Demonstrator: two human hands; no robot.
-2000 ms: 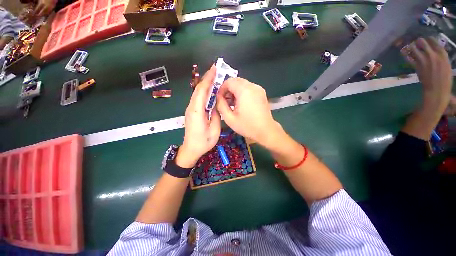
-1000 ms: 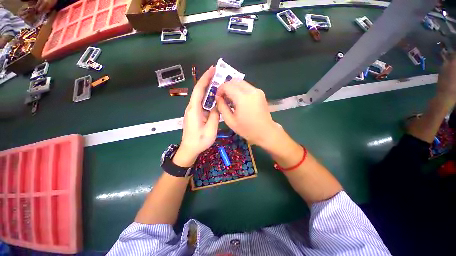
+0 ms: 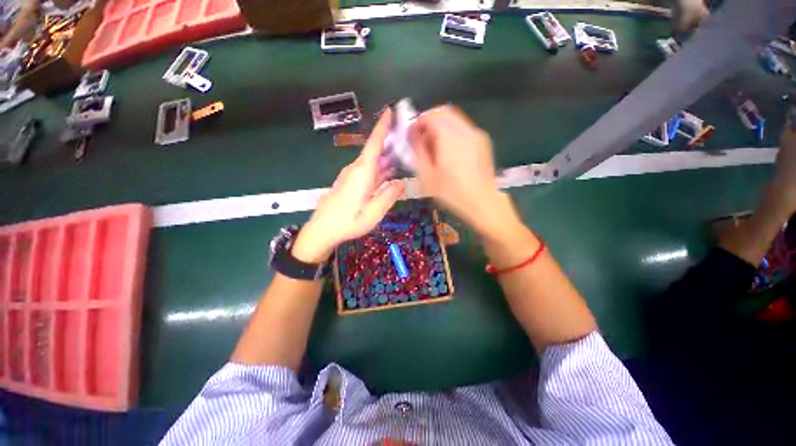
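A white housing [image 3: 401,139] is held over the metal rail; it is blurred and partly hidden by my fingers. My left hand [image 3: 353,196] grips it from the left side. My right hand [image 3: 458,165] is at its right side, fingers bent against it and blurred; whether the fingers pinch a small part cannot be told. Below my hands a shallow brown parts box [image 3: 397,306] holds red and blue-black round pieces. A bright blue cylinder [image 3: 399,260] lies on top of them.
The green belt beyond the rail [image 3: 236,209] carries several housings, one grey [image 3: 335,111]. A pink foam tray [image 3: 133,305] lies left, another [image 3: 157,30] far left beside cartons. A grey diagonal post [image 3: 646,96] stands right. Another person's arm [image 3: 768,209] is at far right.
The housing in my hands has tilted more upright, and my right hand has shifted slightly up and right. The belt's housings have moved right in view. The other person's hand has moved.
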